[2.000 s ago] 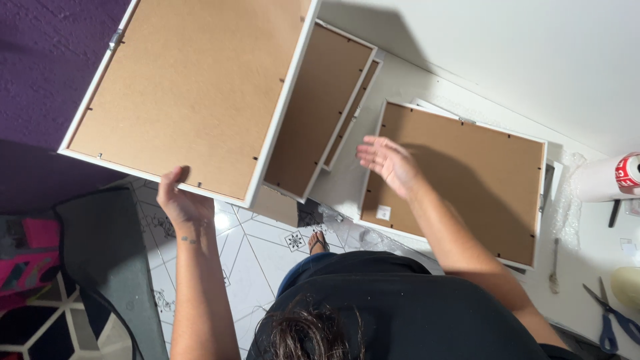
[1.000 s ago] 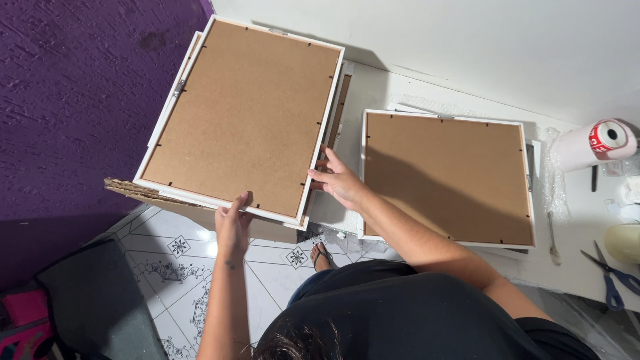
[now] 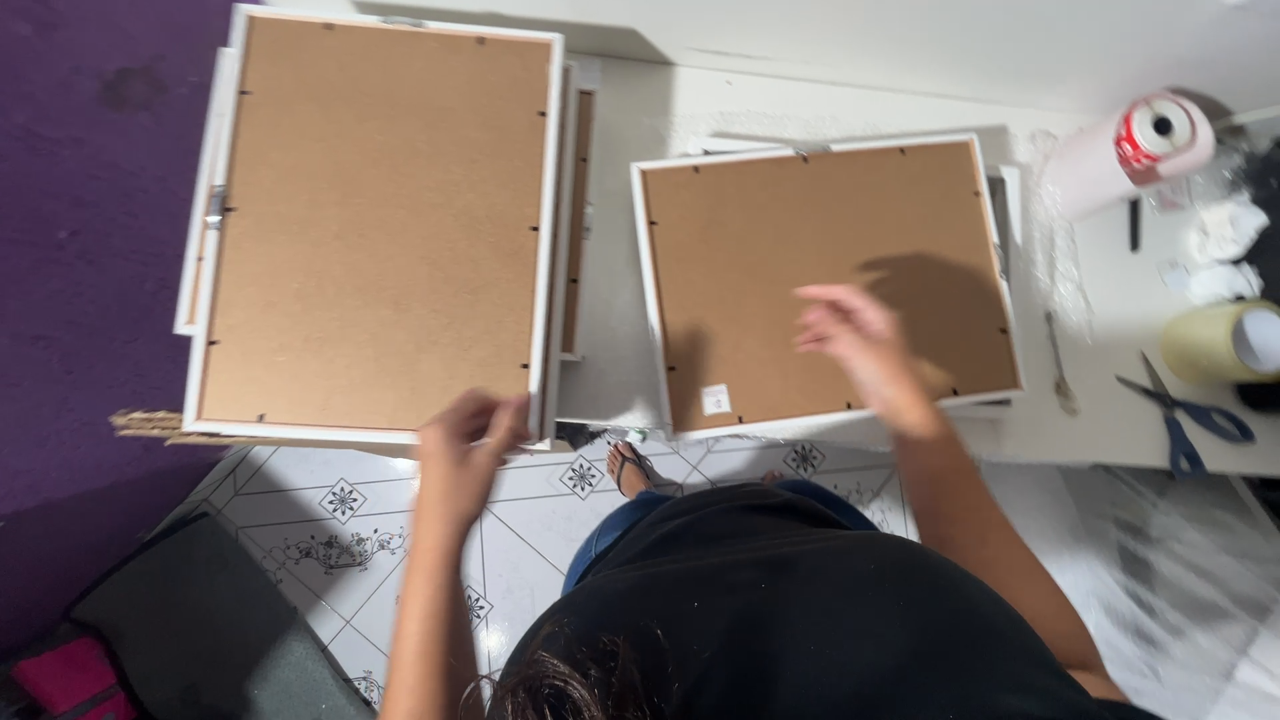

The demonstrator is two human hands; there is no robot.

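Observation:
A white-edged picture frame with a brown fibreboard back [image 3: 380, 220] lies face down on other frames at the left. At its lower right corner is my left hand [image 3: 472, 430], fingers bent at the edge; whether they grip it is not plain. My right hand [image 3: 850, 335], blurred and with nothing in it, hovers over a second backed picture frame [image 3: 780, 230], fingers partly spread. That frame rests slightly turned on the white table, a small white label [image 3: 716, 399] near its lower left corner and more frames partly showing beneath it.
On the right of the white table [image 3: 620, 240] are bubble wrap [image 3: 1062, 240], a pink roll [image 3: 1090, 165], blue-handled scissors [image 3: 1185, 410], a roll of yellowish tape [image 3: 1215, 342] and a small slender tool [image 3: 1060, 365]. Corrugated cardboard [image 3: 150, 425] juts out below the left stack, by a purple wall [image 3: 90, 230].
The large frame, held up at the left two seconds ago, now lies on the left stack. My right hand has left its edge and moved right, over the other frame.

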